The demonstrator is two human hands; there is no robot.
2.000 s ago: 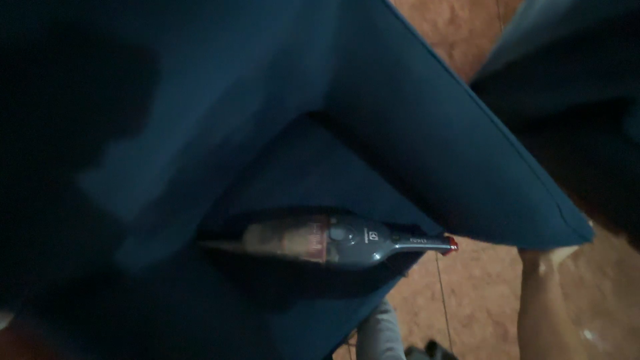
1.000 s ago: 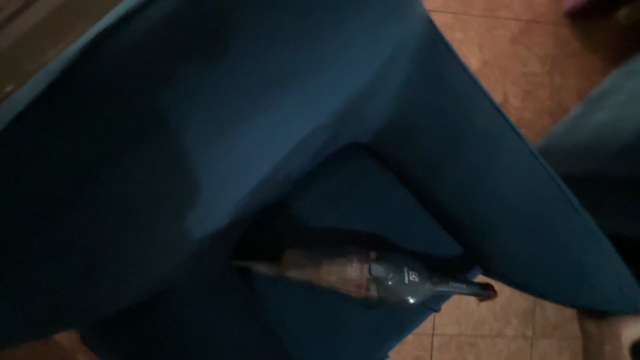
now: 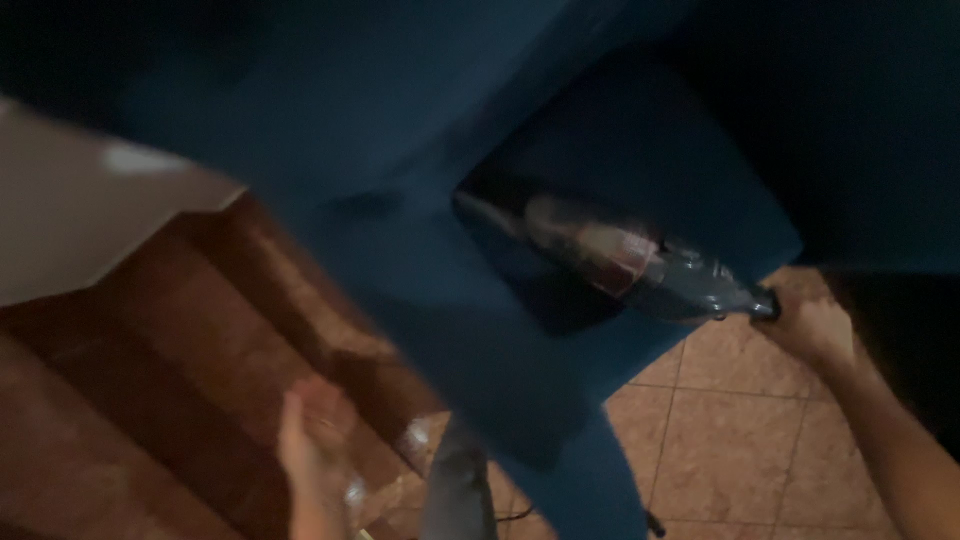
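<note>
A handheld vacuum cleaner with a dark body and a clear dust container lies across the seat of a blue upholstered chair. Its nozzle points up and left into the corner of the seat. My right hand is at the handle end, at the right, with its fingers around the handle. At the lower left, beyond the edge of the blue upholstery, my left hand hangs over the floor, blurred, and appears to hold nothing.
Brown steps or boards run diagonally at the lower left, below a pale panel. Reddish floor tiles lie under the chair. A leg in grey trousers and a thin dark cable show at the bottom.
My right hand has come to the vacuum's handle; earlier it was at the blue edge on the right. My left hand has come into clear view. The vacuum lies more steeply tilted as the view shifts.
</note>
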